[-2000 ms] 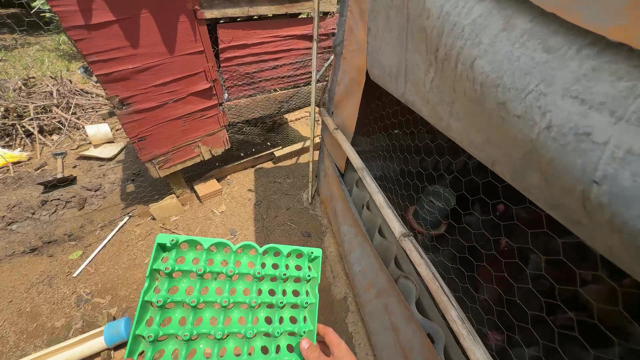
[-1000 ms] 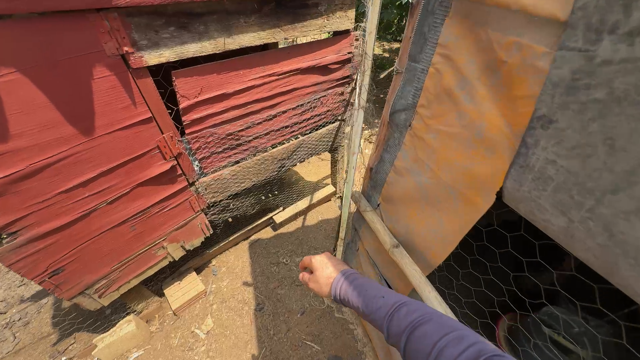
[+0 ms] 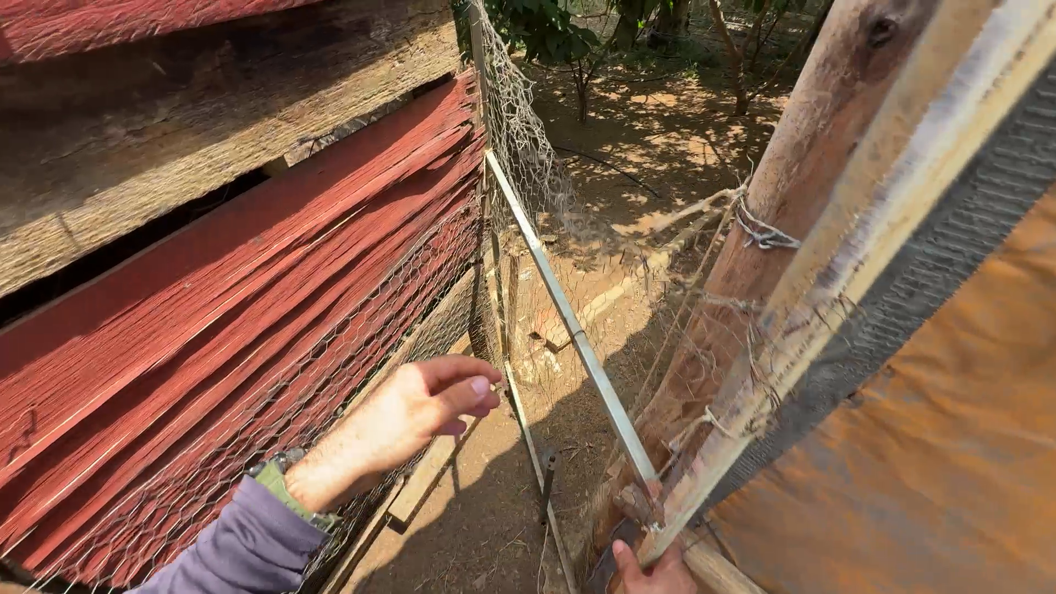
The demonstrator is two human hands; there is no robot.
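My left hand [image 3: 404,421], with a watch on a green band at the wrist, is raised in front of the wire mesh [image 3: 330,388] and red boards [image 3: 272,305]. Its fingers are loosely bent and hold nothing. At the bottom edge, my right hand [image 3: 656,573] grips the low end of a pale wooden pole [image 3: 833,272]; part of this hand is cut off by the frame. A thin metal bar [image 3: 569,318] slants from the mesh down to a spot just above my right hand. Behind the pole leans a thick wooden post [image 3: 775,214] with string tied around it.
Orange sheeting [image 3: 924,437] and dark mesh cover the right side. Loose netting [image 3: 528,132] hangs beyond the red boards. A weathered plank [image 3: 206,107] runs across the upper left. Boards [image 3: 429,478] lie low by the mesh, and trees stand over shaded dirt behind.
The green plastic egg tray, beside a hand two seconds ago, is out of view. My left hand has come into view, and my right hand is now on the pole. The view has moved nearer the netting.
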